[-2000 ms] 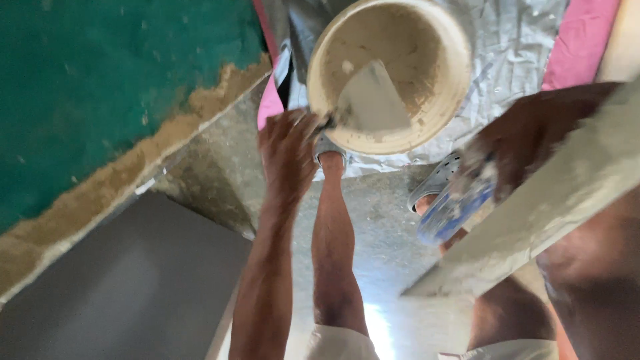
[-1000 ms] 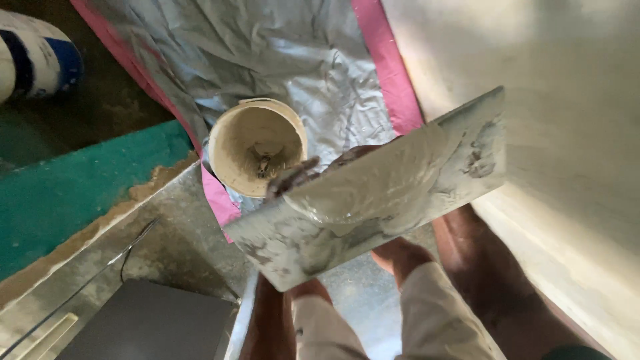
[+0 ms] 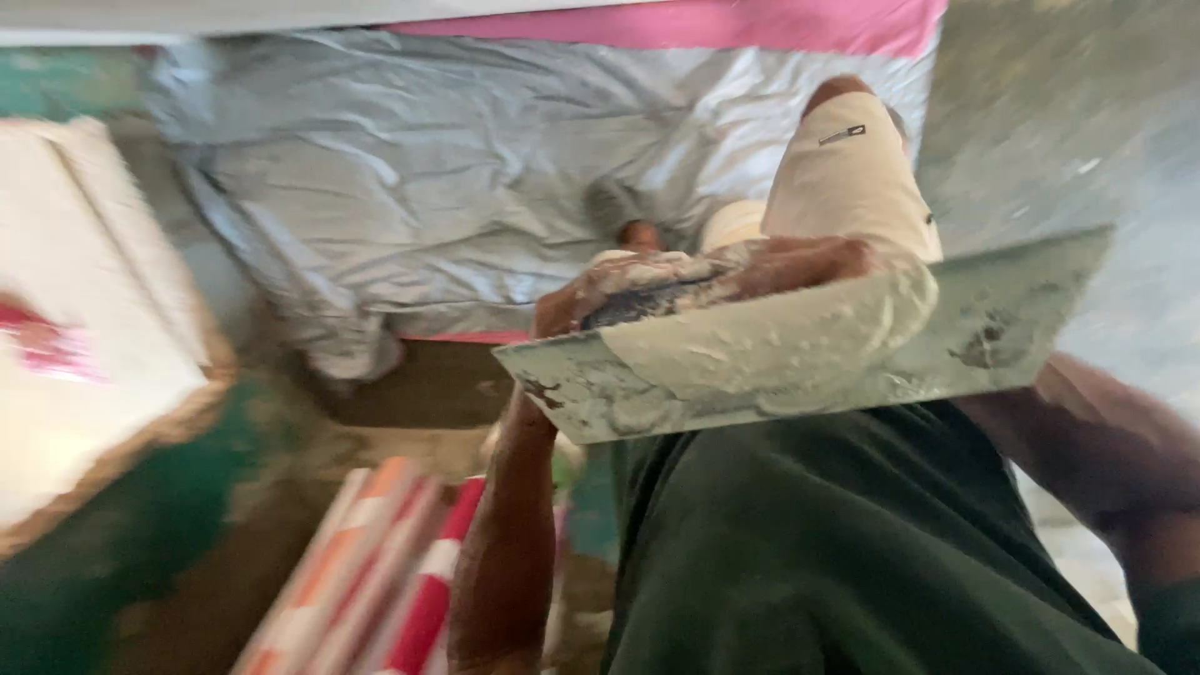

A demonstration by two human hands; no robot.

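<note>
A wide metal skimming blade (image 3: pixel 994 319) lies across my lap area, tilted up to the right, with a thick band of pale putty (image 3: pixel 769 342) on its face. My right hand (image 3: pixel 797 262), smeared with putty, grips it at the upper edge, its forearm passing behind the blade. My left hand (image 3: pixel 572 305) is at the blade's upper left, its fingers partly hidden. A dark, putty-caked part (image 3: pixel 647 302) shows between the hands; whether it is the blade's handle or another tool is unclear.
Wrinkled silver sheeting (image 3: pixel 403 178) with pink edging (image 3: pixel 675 26) covers the floor ahead. Red, orange and white striped rolls or poles (image 3: pixel 347 572) stand at lower left, near a white panel (image 3: pixel 84 309) with a rough brown edge. Bare floor (image 3: pixel 1078 141) shows at right.
The view has swung strongly. Two seconds ago my left hand held a putty knife over the bucket; that knife is not discernible now. The wide blade remains in my right hand, bearing putty.
</note>
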